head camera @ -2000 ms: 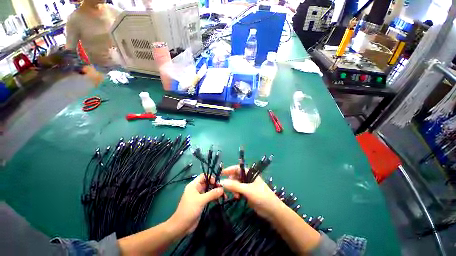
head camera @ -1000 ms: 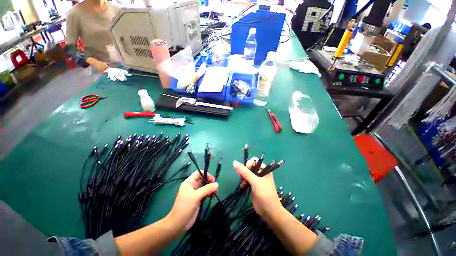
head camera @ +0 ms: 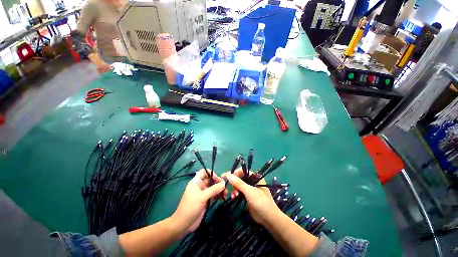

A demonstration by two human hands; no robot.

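Observation:
My left hand (head camera: 198, 198) pinches a few black cables (head camera: 214, 156) with their barrel plugs pointing up. My right hand (head camera: 252, 195) holds several more black cables (head camera: 270, 165), plugs up and fanned out. The fingertips of both hands are close together in front of me; whether they touch is hard to tell. A looser cable heap (head camera: 296, 213) lies under and to the right of my right hand. A larger cable heap (head camera: 133, 175) lies on the left of the green mat (head camera: 341, 185), plugs toward the far side. The cords below my hands run together and are partly hidden by my wrists.
Beyond the heaps lie a red-handled tool (head camera: 144, 110), white strips (head camera: 173, 117), a silver tool on a dark case (head camera: 201, 103), red-handled cutters (head camera: 281, 120), a cut plastic bottle (head camera: 311, 113), snips (head camera: 95, 95) and blue bins (head camera: 248, 83). A person (head camera: 103, 30) stands beside the beige machine (head camera: 145, 37).
My hands were apart a second ago and are now close together. My left hand now shows fewer plugs, and my right hand's bunch looks fuller. The camera view has shifted slightly.

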